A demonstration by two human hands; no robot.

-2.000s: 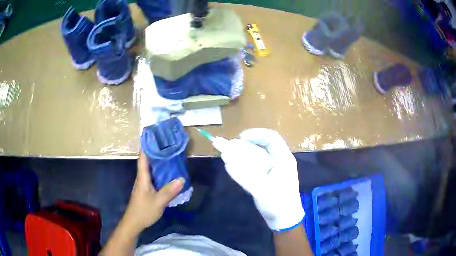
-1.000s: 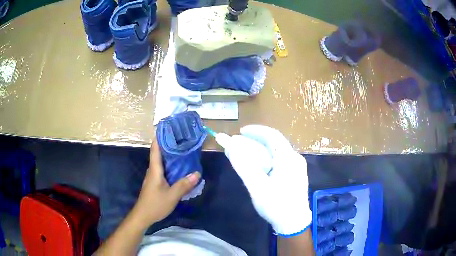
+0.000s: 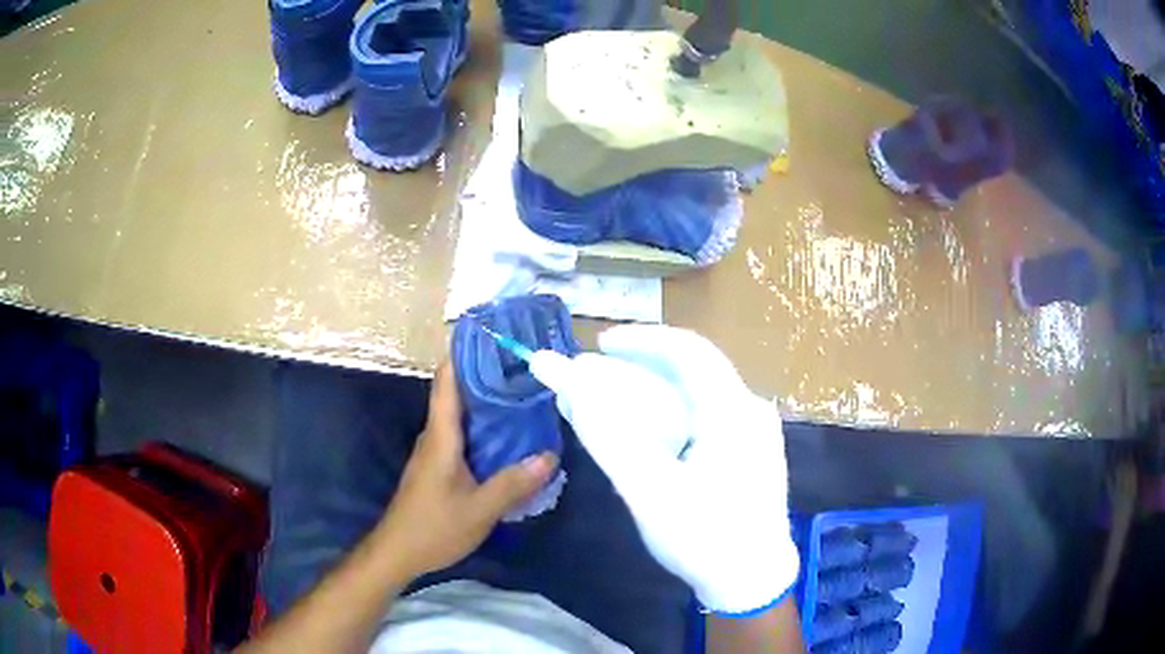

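Note:
My bare left hand (image 3: 460, 492) holds a blue denim-look boot (image 3: 509, 428) upright, with its folded opening up and white fluffy edge down. My right hand (image 3: 684, 460), in a white cotton glove with a blue cuff, is closed on a small white glue bottle (image 3: 552, 369), mostly hidden in the glove. Its thin green-blue tip is over the boot's opening, near the left rim. Behind, the cream press head (image 3: 652, 115) rests on another blue boot (image 3: 626, 215), fluffy end to the right, on the lower pad (image 3: 639, 258).
Blue boots (image 3: 399, 96) stand at the back left of the shiny brown table (image 3: 192, 230). More boots (image 3: 943, 148) sit at the right. White paper (image 3: 620, 296) lies under the press. A red stool (image 3: 141, 556) is at lower left, a blue crate of boots (image 3: 939, 575) at lower right.
The glue tip has moved from outside the boot's right rim to over its opening near the left rim. The view has shifted, so the table and press sit farther right.

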